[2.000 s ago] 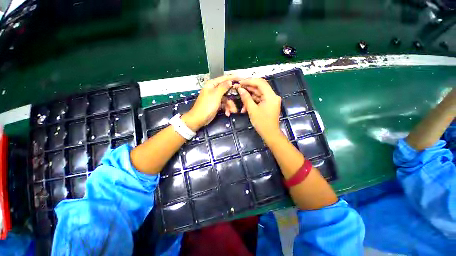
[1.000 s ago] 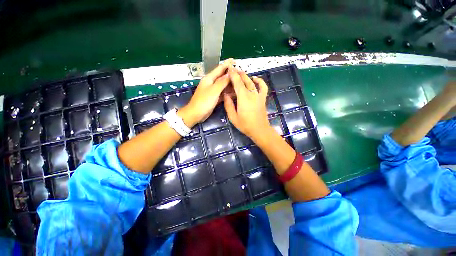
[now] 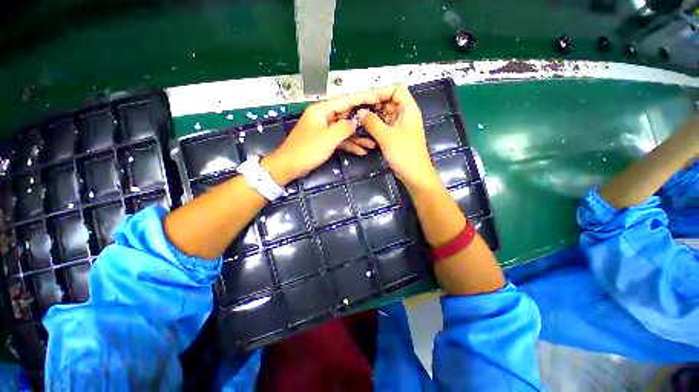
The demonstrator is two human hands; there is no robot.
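A small round dark unit [image 3: 369, 115] is held between both hands above the back edge of the black blister tray [image 3: 332, 215]. My left hand [image 3: 326, 134] grips it from the left, and my right hand [image 3: 400, 136] grips it from the right. Both thumbs press on its top, where a pale spot shows. The fingers hide part of the unit. The tray's visible pockets hold no round units, only a few tiny white bits.
A second black tray [image 3: 85, 182] with small bits lies at left. White flecks dot the bench. A worn white rail [image 3: 222, 93] and metal post [image 3: 314, 47] stand beyond. Several round units [image 3: 463, 40] sit on the green belt. Another person's forearm [image 3: 651, 170] is at right.
Compared with one second ago, the fingers have spread and the round unit shows between the thumbs. The view has shifted, so the trays appear further left and higher.
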